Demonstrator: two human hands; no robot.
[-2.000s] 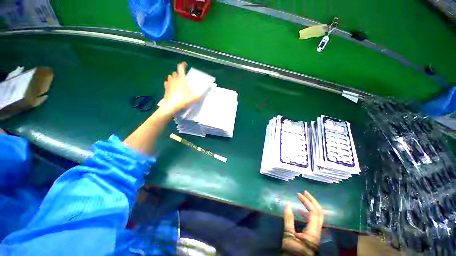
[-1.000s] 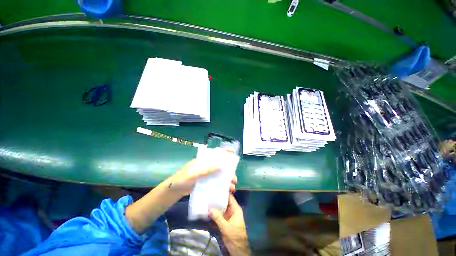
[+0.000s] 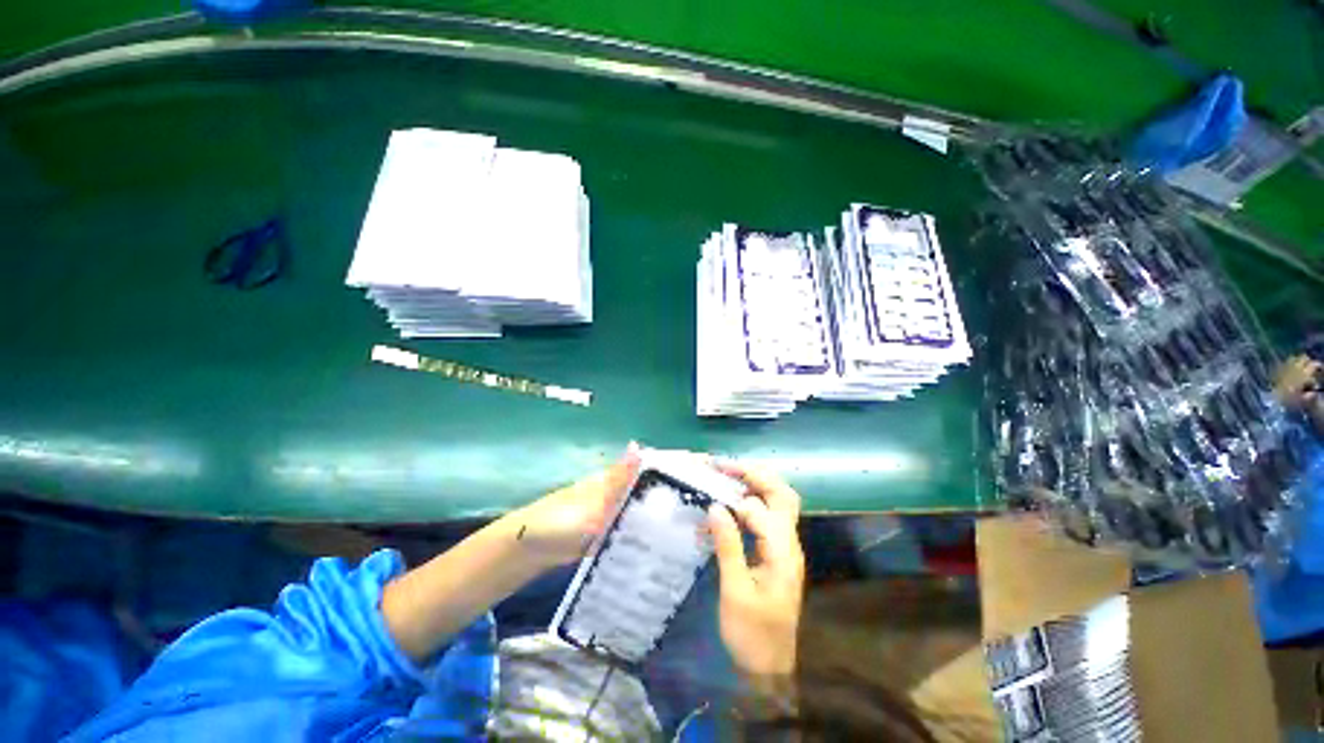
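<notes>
A panel (image 3: 639, 566) with a thin black outline on white backing is held tilted over the lap, face up. My left hand (image 3: 584, 511) grips its upper left edge, with the fingers partly hidden behind it. My right hand (image 3: 758, 559) is at its upper right corner, with fingertips on the top end. Whether a small part is pinched there is too small to tell. Blank white cards (image 3: 472, 232) lie in thick stacks at the left. Black-outlined panel stacks (image 3: 781, 305) lie to their right. A narrow strip (image 3: 479, 373) lies below the white stacks.
Dark scissors (image 3: 244, 256) lie at the left on the green bench (image 3: 131, 349). Shiny clear trays (image 3: 1133, 363) pile up at the right end. An open carton (image 3: 1191, 639) with rows of panels stands below them. A blue bundle (image 3: 1194, 128) hangs at the upper right.
My left hand left the white stacks and brought a white piece to my right hand. The held piece now shows its black-outlined face, and my right hand has moved to its upper end.
</notes>
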